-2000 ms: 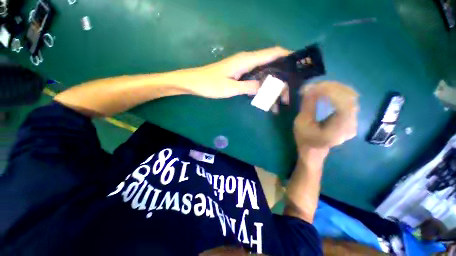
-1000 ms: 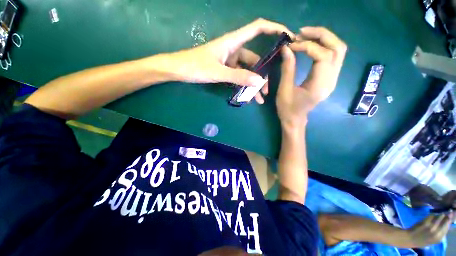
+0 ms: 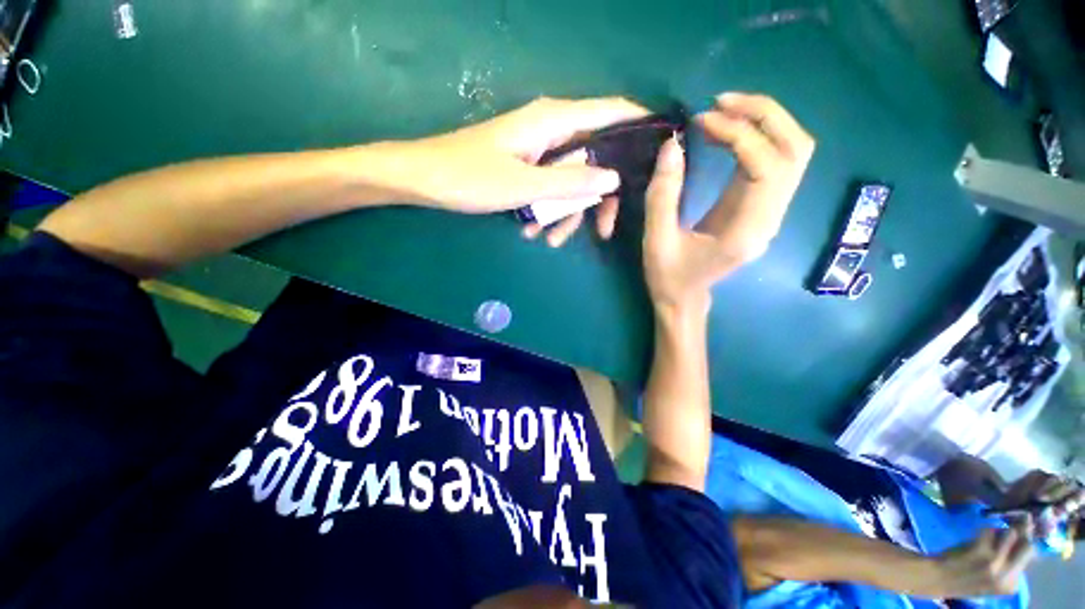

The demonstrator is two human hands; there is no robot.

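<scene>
A black phone unit (image 3: pixel 628 145) with a white label area (image 3: pixel 564 205) at its lower-left end is held above the green bench. My left hand (image 3: pixel 535 161) grips it, thumb on top by the white area, fingers behind it. My right hand (image 3: pixel 726 196) is at the phone's far upper-right end, thumb and fingertips at the dark edge. Whether a small part is between the right fingertips is too blurred to tell.
Another phone unit (image 3: pixel 853 240) with a ring lies on the green bench (image 3: pixel 393 268) at the right. A round white spot (image 3: pixel 493 315) is near the bench edge. A grey metal post (image 3: pixel 1021 190), black parts on a white sheet (image 3: pixel 1005 345) and a neighbour's hands (image 3: pixel 999 553) are further right.
The phone has turned from a slim edge-on view to show more of its dark flat side. Both hands stay on it; the right hand has moved from below to its upper-right end.
</scene>
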